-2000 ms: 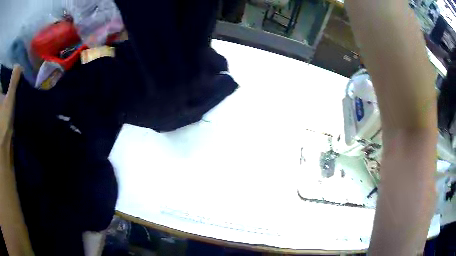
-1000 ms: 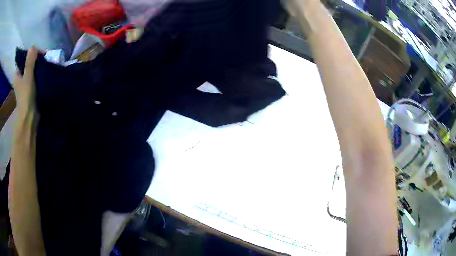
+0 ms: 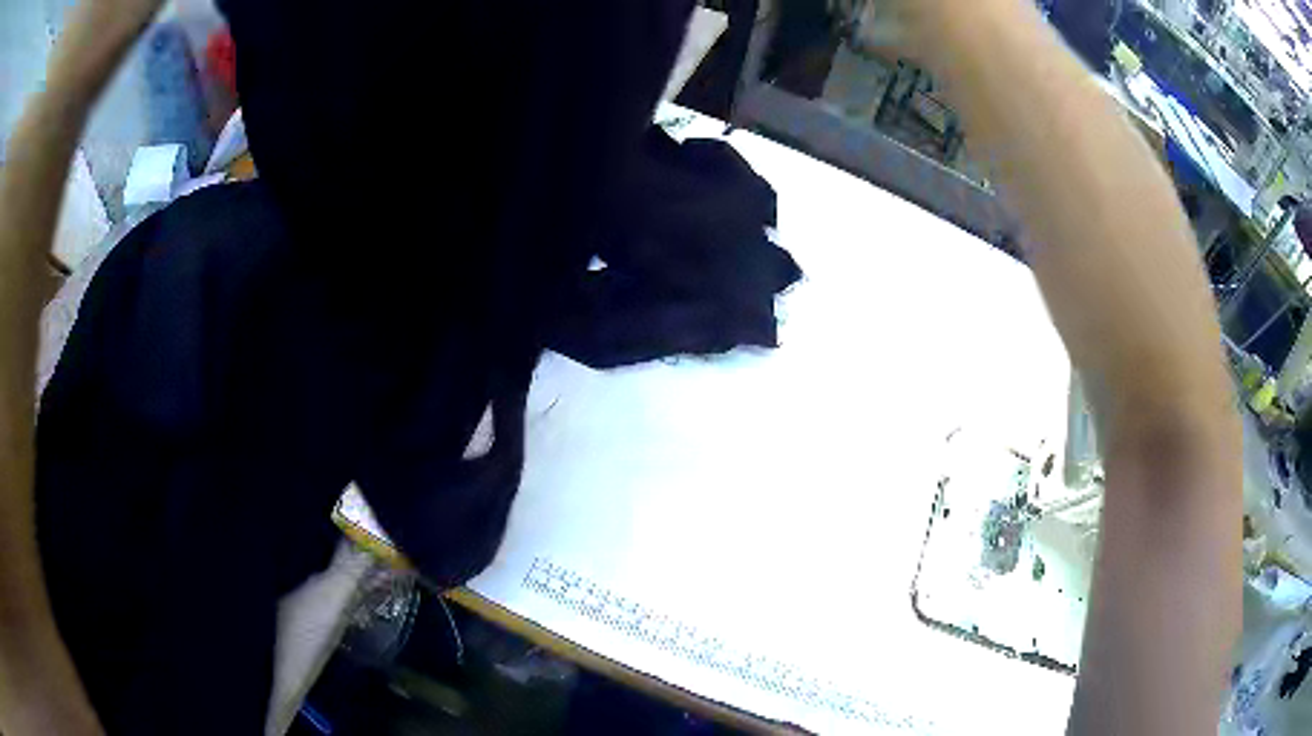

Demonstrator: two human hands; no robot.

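Observation:
A large black garment piece (image 3: 432, 216) hangs from the top edge of the picture down over the left of the white table (image 3: 748, 489) and its front edge. Part of the black cloth lies on the table top at the middle. My left forearm runs along the left edge and my right forearm along the right. Both of my hands are cut off by the top of the picture, so what they hold cannot be seen.
The sewing machine's bed and needle area (image 3: 1007, 539) are at the right, partly behind my right forearm. A red item (image 3: 220, 65) shows at the far left. A printed ruler scale (image 3: 676, 633) runs along the front edge. Other workshop furniture stands behind the table.
The black cloth has risen and now hangs from the top. My left hand, seen at the cloth's left edge one second ago, has moved up out of view. My right arm is also higher.

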